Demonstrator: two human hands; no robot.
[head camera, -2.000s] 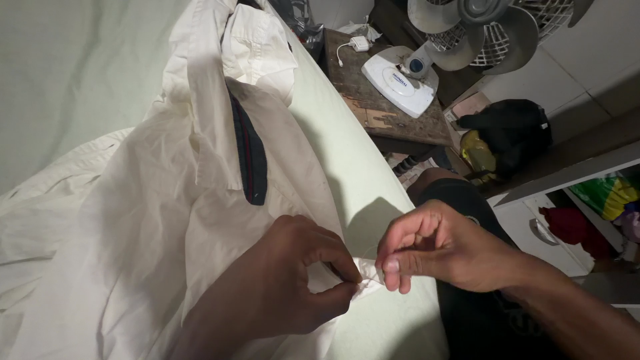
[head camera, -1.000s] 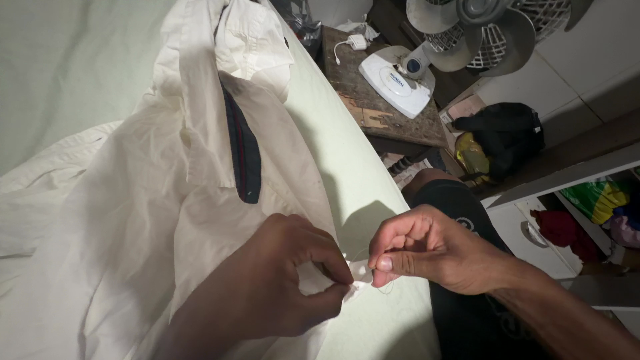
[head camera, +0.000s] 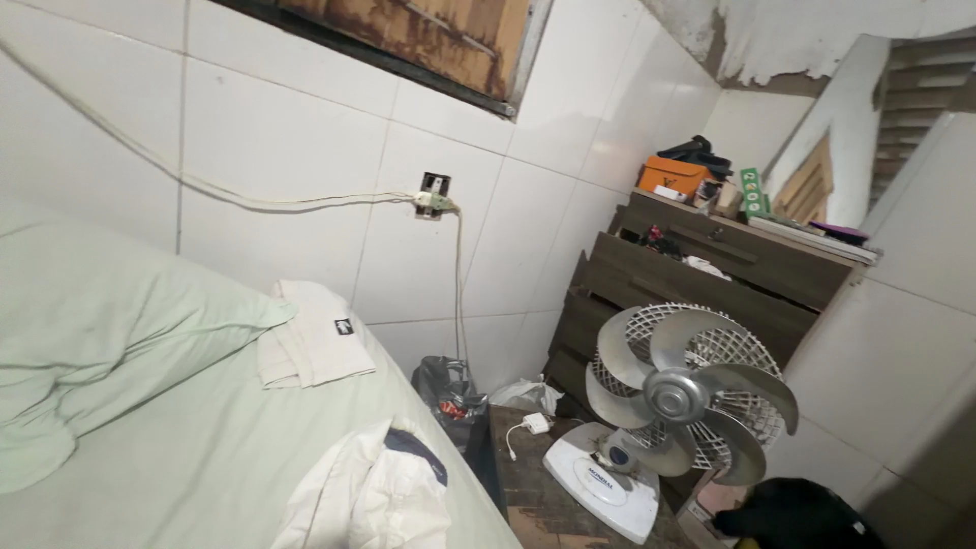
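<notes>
Neither my left hand nor my right hand shows in the head view now. At the bottom, part of a white garment (head camera: 396, 496) with a dark blue band inside its collar lies on the bed's pale green sheet (head camera: 191, 465). The rest of the garment is cut off by the lower edge. Farther up the bed, a folded off-white cloth (head camera: 316, 343) with a small black tag lies against a pale green pillow (head camera: 137, 305).
Beside the bed, a wooden table (head camera: 526, 473) holds a desk fan (head camera: 675, 396) without a front guard and a white charger (head camera: 536, 423). A black plastic bag (head camera: 450, 389), a dark chest of drawers (head camera: 686, 267) and a wall outlet (head camera: 433, 200) with cords stand beyond.
The view has swung up toward the wall and drawers. Both hands, earlier pinching a bit of white material at the garment's edge, have left the view.
</notes>
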